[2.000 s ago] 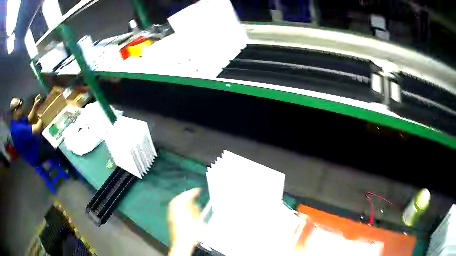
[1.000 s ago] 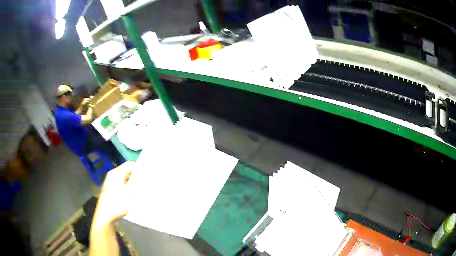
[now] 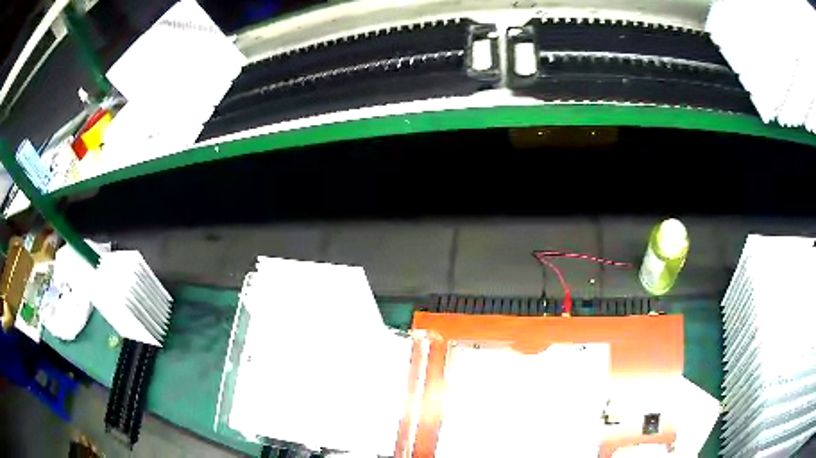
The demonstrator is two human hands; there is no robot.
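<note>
The orange-red test fixture [image 3: 649, 333] lies on the bench at the lower centre right. A glaring white LED board [image 3: 528, 394] lies in its middle. The fixture's small black switch [image 3: 651, 423] is at its right. White boards [image 3: 309, 349] lie or stand left of the fixture; glare hides how many. A white card [image 3: 700, 411] shows under the fixture's right edge. Neither of my hands is in the picture.
A rack of white boards [image 3: 778, 349] stands at the right. Another board stack [image 3: 134, 291] stands at the far left by a black rack [image 3: 132, 389]. A yellow-green bottle [image 3: 665, 259] and red test lead [image 3: 565, 284] are behind the fixture. The green-edged shelf [image 3: 403, 128] crosses above.
The view has swung right, bringing the fixture and the right rack into view. My left hand and the white board it held at the left are gone from view. The person at the left is also out of view.
</note>
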